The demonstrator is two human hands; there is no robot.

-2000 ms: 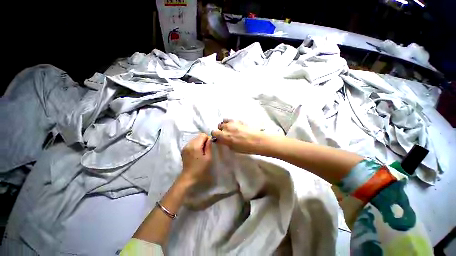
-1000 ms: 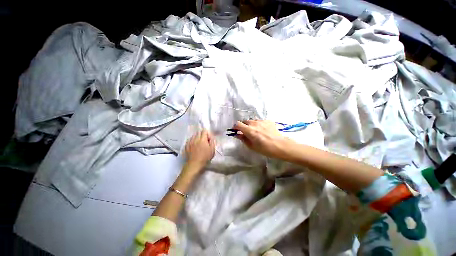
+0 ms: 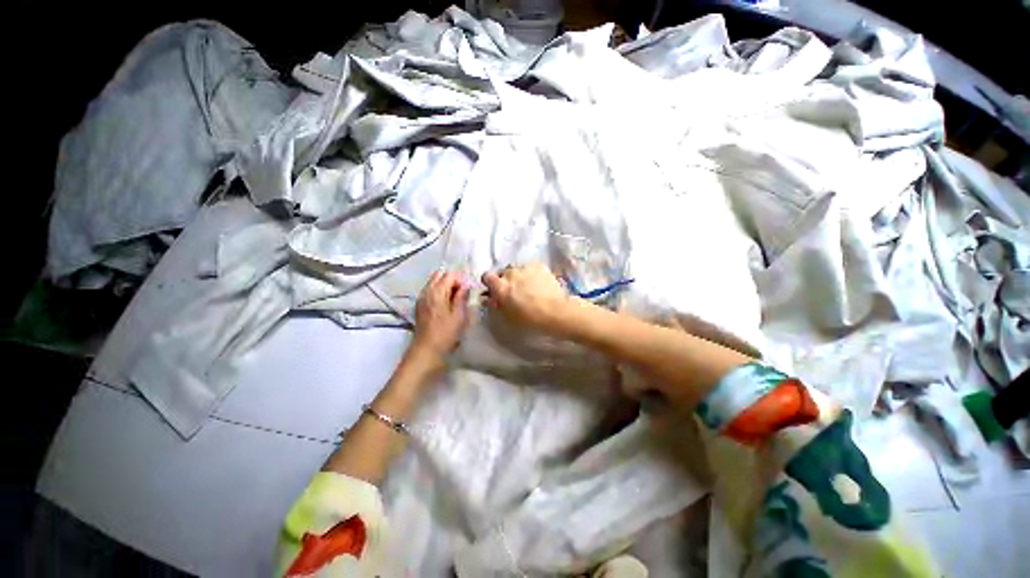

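A large wrinkled light grey-white garment [image 3: 542, 181] lies spread in front of me and hangs towards me. My left hand [image 3: 444, 311] pinches its cloth near the middle of the view, thumb and fingers together. My right hand [image 3: 525, 296] is just to the right, nearly touching the left, closed around small thread snips. The blue part of the snips [image 3: 604, 290] sticks out behind the hand to the right; the dark tip shows only slightly at the fingertips. The blades are mostly hidden.
A pile of the same pale cloth [image 3: 858, 124] covers the table's back and right. More cloth [image 3: 147, 158] hangs at the far left. The white table [image 3: 305, 378] shows at left. A black block [image 3: 1017, 401] with a green base stands at the right edge. A whitish bucket [image 3: 529, 20] is at the back.
My right hand has moved left, close to my left hand, and the dark tip shows less. My left hand has moved slightly up and pinches the cloth. The view has shifted slightly.
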